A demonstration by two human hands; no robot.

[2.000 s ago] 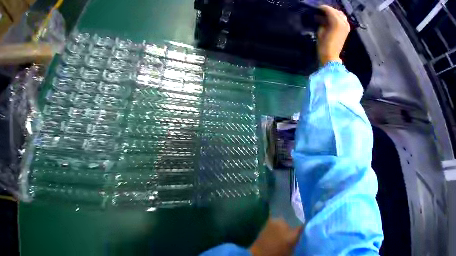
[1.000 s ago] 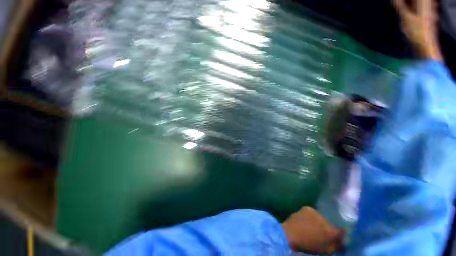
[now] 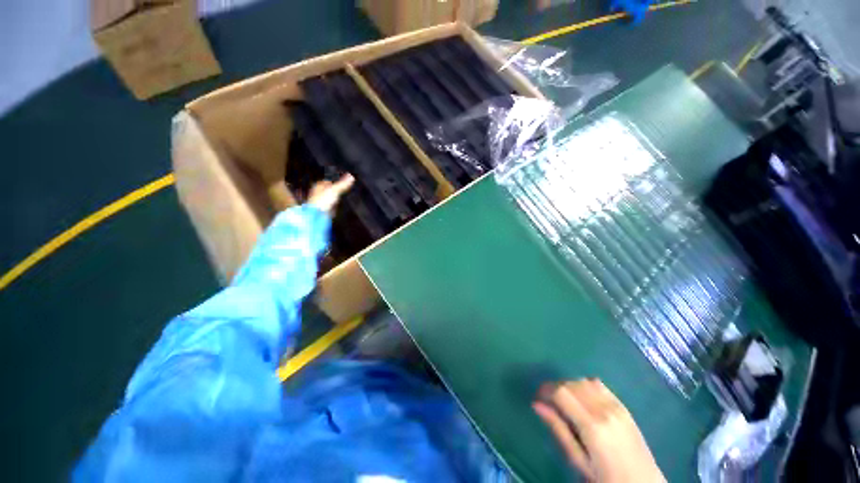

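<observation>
Black back covers point(image 3: 363, 156) stand on edge in a big brown cover carton point(image 3: 212, 189), split by a cardboard divider. My left hand point(image 3: 330, 193) reaches over the carton at the near end of the covers, with one finger or thumb pointing out. Its other fingers are unclear, and I cannot tell whether it grips a cover. My right hand point(image 3: 599, 429) is over the green bench point(image 3: 471, 274) near its front edge, fingers apart and holding nothing.
A clear blister tray point(image 3: 632, 245) lies on the bench, and crumpled clear wrap point(image 3: 519, 127) hangs over the carton edge. A small black label box point(image 3: 754, 377) and clear plastic bag point(image 3: 745, 443) are at right. Large black panels point(image 3: 783, 236) stand beyond. Another brown carton point(image 3: 156, 47) is on the floor.
The view has swung left from the bench to the carton. My left hand is now at the carton covers. My right hand has left the black panel and is over the bench.
</observation>
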